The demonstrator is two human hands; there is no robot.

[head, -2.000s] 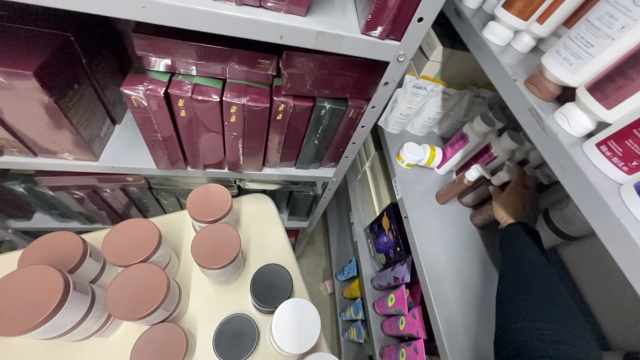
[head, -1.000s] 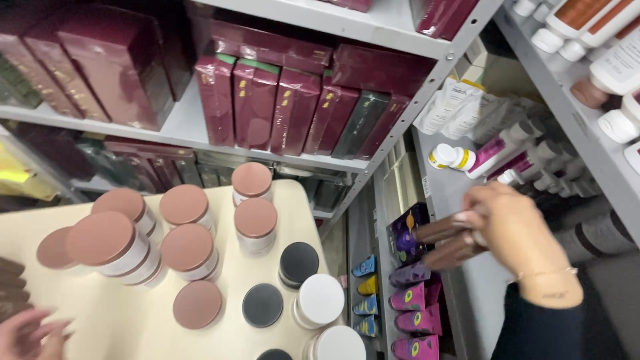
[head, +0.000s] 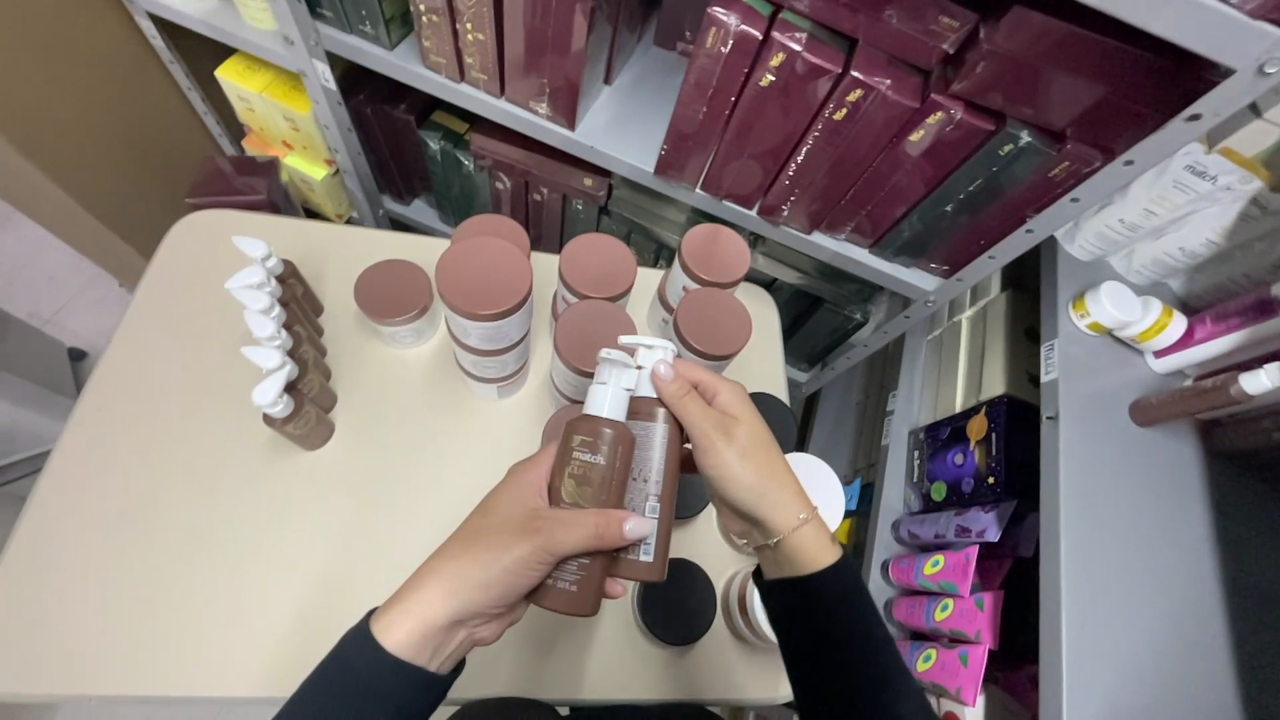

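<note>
Two brown plastic pump bottles with white pump heads are held side by side over the cream table (head: 400,560). My left hand (head: 510,560) wraps the bodies, its thumb lying across both the front pump bottle (head: 590,480) and the rear pump bottle (head: 652,470). The fingers of my right hand (head: 735,450) grip the rear bottle near its neck and white pump. Behind them stand jars with pink-brown lids (head: 485,280), some stacked. A row of several small brown pump bottles (head: 300,420) stands at the table's left.
Black-lidded jars (head: 676,600) and a white-lidded jar (head: 815,490) stand close to my right wrist. A metal shelf (head: 620,120) with maroon boxes (head: 790,120) runs behind the table. At the right, a grey shelf (head: 1110,560) holds bottles and tubes, beside pink tubes (head: 935,570).
My right hand has come from the right shelf to over the table with brown bottles. My left hand now holds them too. The view has swung left, showing the row of small bottles.
</note>
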